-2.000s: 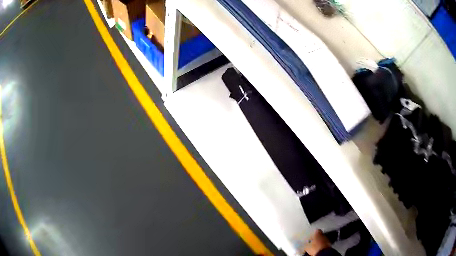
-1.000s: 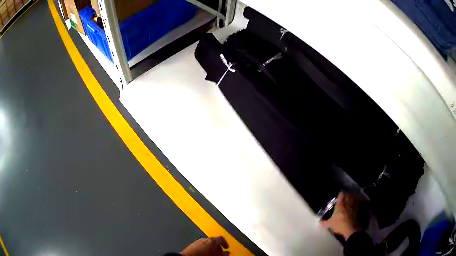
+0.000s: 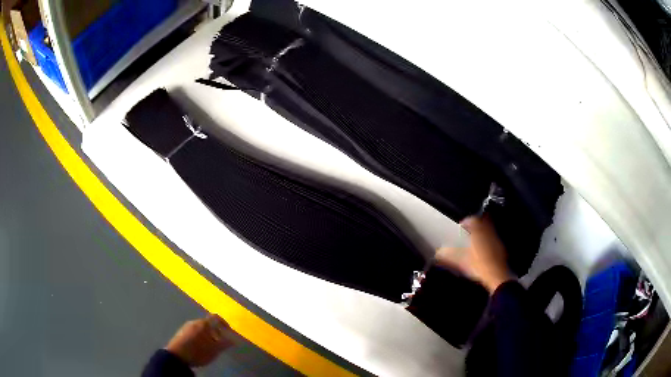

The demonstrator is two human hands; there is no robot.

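Note:
A black strap bundle [image 3: 287,213] lies lengthwise on the white shelf near its front edge, with thin white ties near both ends. More black bundles [image 3: 382,118] lie behind it, side by side, also tied with pale strips. My right hand [image 3: 474,254] is at the right end of the front bundle, between it and the bundles behind. Its fingers are blurred and partly hidden, so its grip is unclear. My left hand [image 3: 202,340] is over the floor in front of the shelf, loosely curled, blurred, with nothing visible in it.
A white shelf post [image 3: 65,62] stands at the left with a blue bin [image 3: 125,37] behind it. A black curved strap [image 3: 563,291] and a blue tub [image 3: 607,309] are at the lower right. A white upper surface [image 3: 588,96] overhangs the back. A yellow line [image 3: 147,247] runs along the floor.
The front bundle now lies apart from the others, closer to the shelf's front edge. My left hand has come further into view. The view has moved closer over the shelf.

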